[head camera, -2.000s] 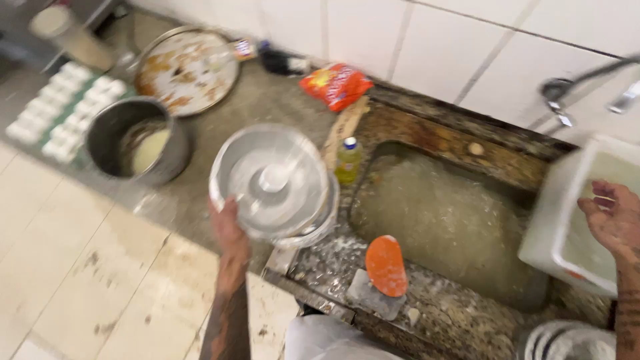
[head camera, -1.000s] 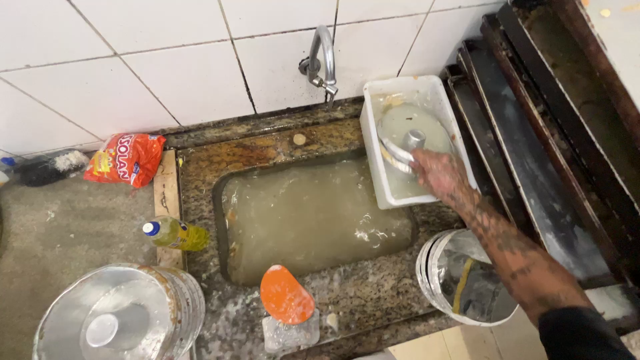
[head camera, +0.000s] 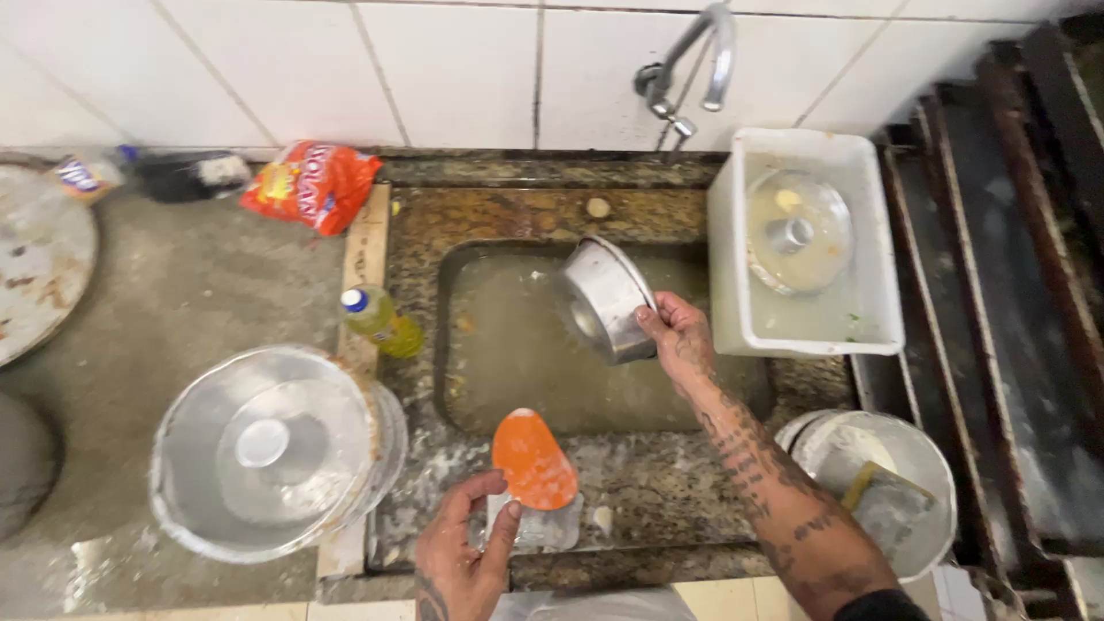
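Observation:
My right hand (head camera: 681, 338) grips the rim of a metal ring cake pan (head camera: 606, 297), tilted on its side over the sink (head camera: 517, 345) full of cloudy water. My left hand (head camera: 470, 539), thumb and fingers apart, is at the near edge of an orange oval scraper (head camera: 533, 461); whether it touches it I cannot tell. The scraper lies on a clear plastic piece (head camera: 556, 522) on the granite ledge. Another ring pan (head camera: 806, 220) sits in cloudy water inside a white plastic tub (head camera: 871, 323). Stacked ring pans (head camera: 207, 509) stand at the left on the counter.
A bottle of yellow liquid (head camera: 388, 328) and an orange-red packet (head camera: 315, 185) lie left of the sink. A faucet (head camera: 690, 65) rises behind it. At the right are a bucket holding a sponge (head camera: 888, 500) and dark metal trays (head camera: 992, 259). A round stained tray (head camera: 39, 259) is far left.
My right hand has moved left from the white tub and now holds a ring pan over the sink. My left hand, out of view one second ago, has come in by the orange scraper.

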